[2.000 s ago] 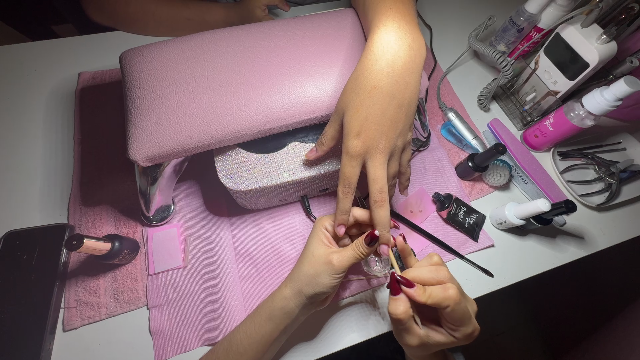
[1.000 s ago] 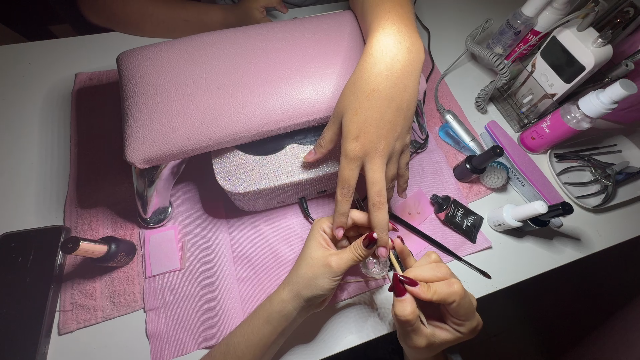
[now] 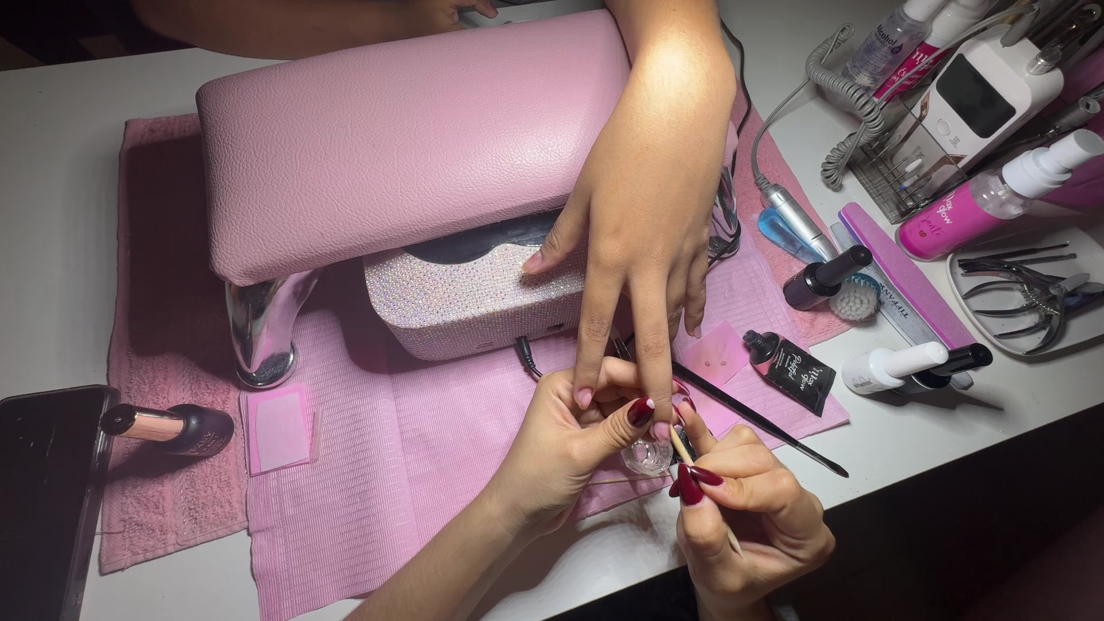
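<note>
With my left hand (image 3: 573,440) I grip a finger of another person's hand (image 3: 651,198), which reaches down over a pink padded armrest (image 3: 414,138). Between the fingertips of my right hand (image 3: 750,509) is a thin wooden stick (image 3: 681,446), its tip at the nail of that finger. Under the fingers stands a small clear glass dish (image 3: 645,455), partly hidden. A rhinestone-covered nail lamp (image 3: 470,297) sits beneath the armrest. To the right lie a thin dark brush (image 3: 759,418) and a black tube (image 3: 798,377).
Polish bottles (image 3: 824,276), a white-capped bottle (image 3: 893,366), a nail file (image 3: 906,272), a drill handpiece (image 3: 798,220) and a tray of nippers (image 3: 1026,341) stand or lie at the right. Another polish bottle (image 3: 172,429) and a phone (image 3: 52,492) lie at the left, by a pink towel (image 3: 172,500).
</note>
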